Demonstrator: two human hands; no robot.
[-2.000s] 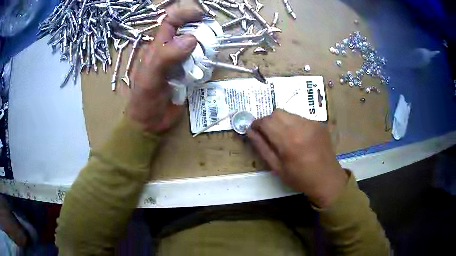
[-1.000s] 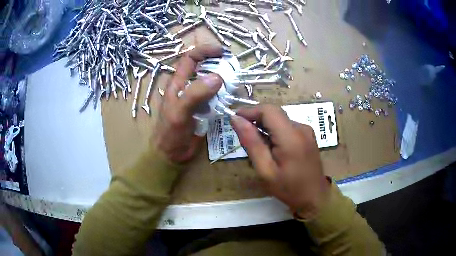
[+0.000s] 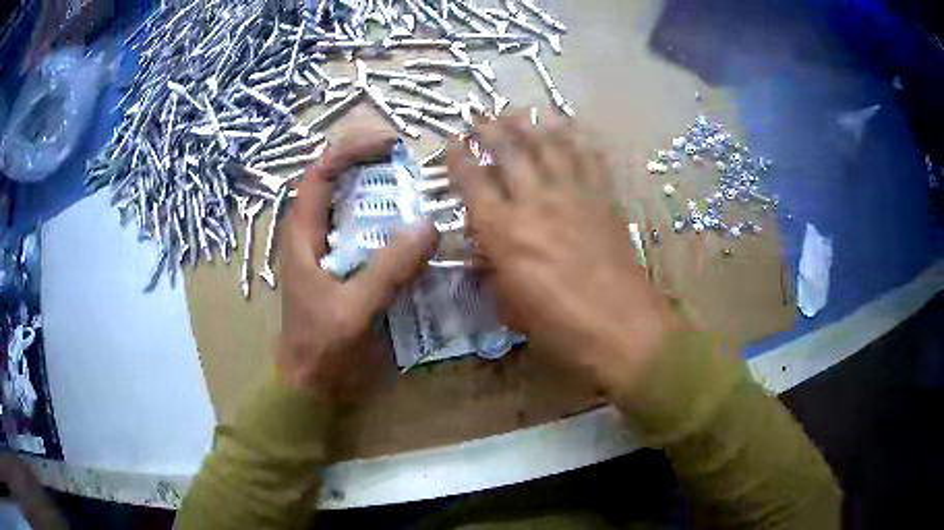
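My left hand (image 3: 342, 280) holds a stack of white plastic bodies (image 3: 378, 207) upright, thumb in front and fingers behind. Several silver shafts (image 3: 443, 202) stick out of the stack to the right. My right hand (image 3: 559, 228) is blurred, palm down, its fingers at the shaft ends; its fingertips and any grip are unclear. Below the hands lies the white backing card (image 3: 440, 319), partly hidden by my right hand. The rim of the small grease cup (image 3: 499, 344) shows under my right hand.
A large pile of forked shafts (image 3: 207, 114) lies at the upper left. Small shiny fittings (image 3: 725, 171) are scattered at right on the cardboard mat (image 3: 300, 404). A white scrap (image 3: 815, 271) lies far right, a clear plastic bag (image 3: 57, 114) far left. Part of a person shows at lower left.
My right hand has left the cup and the near side of the stack and is now at the shaft ends. My left hand has turned the stack so the bodies show edge-on in a row.
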